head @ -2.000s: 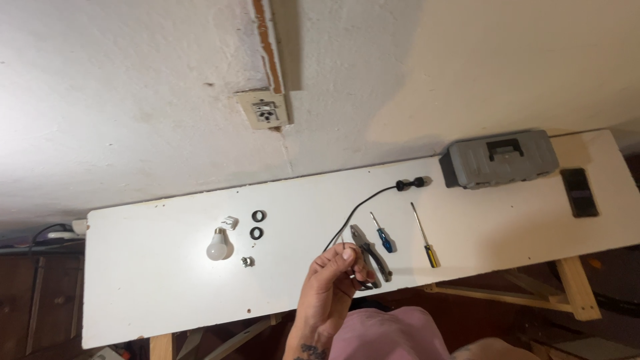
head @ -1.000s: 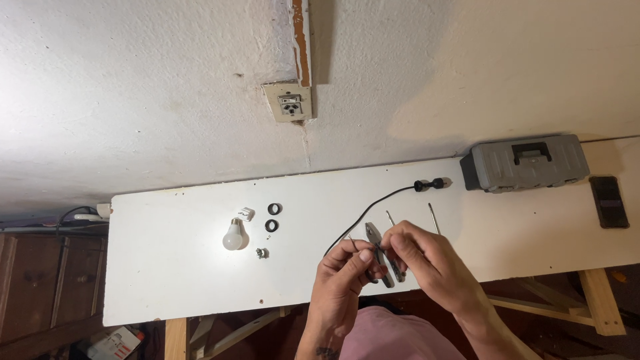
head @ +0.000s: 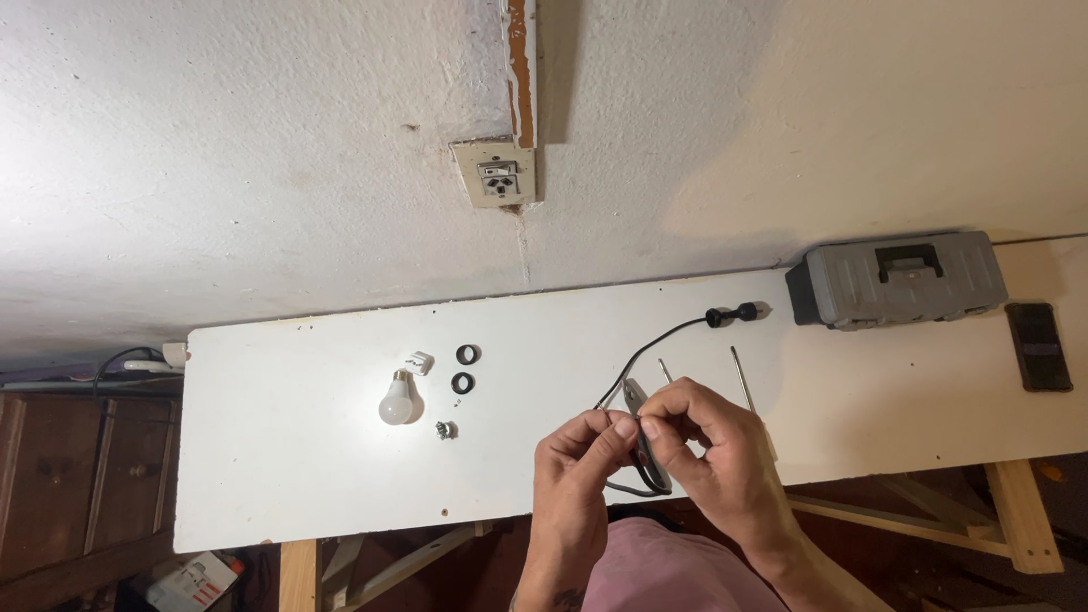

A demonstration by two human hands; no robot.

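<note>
My left hand (head: 582,463) pinches a black electrical cable (head: 643,348) between thumb and fingers over the front of the white tabletop. Close on its right, my right hand (head: 714,455) has thumb and forefinger together at the cable's end; the tiny part between the fingertips is hard to see. From my hands the cable runs up to black fittings (head: 731,314) and also loops below them. Pliers (head: 633,395) lie partly hidden behind my hands. Two screwdriver shafts, one thin (head: 665,370) and one longer (head: 742,378), show beyond my right hand, their handles covered.
A light bulb (head: 395,401), a white fitting (head: 418,363), two black rings (head: 467,354) and a small metal part (head: 444,430) lie left on the tabletop (head: 297,442). A grey toolbox (head: 905,280) and a phone (head: 1039,347) are at right. The wall holds an outlet (head: 499,177).
My right hand has come in beside my left since the earliest frame, now covering the screwdriver handles. Both hands' fingertips are closer together than a second ago.
</note>
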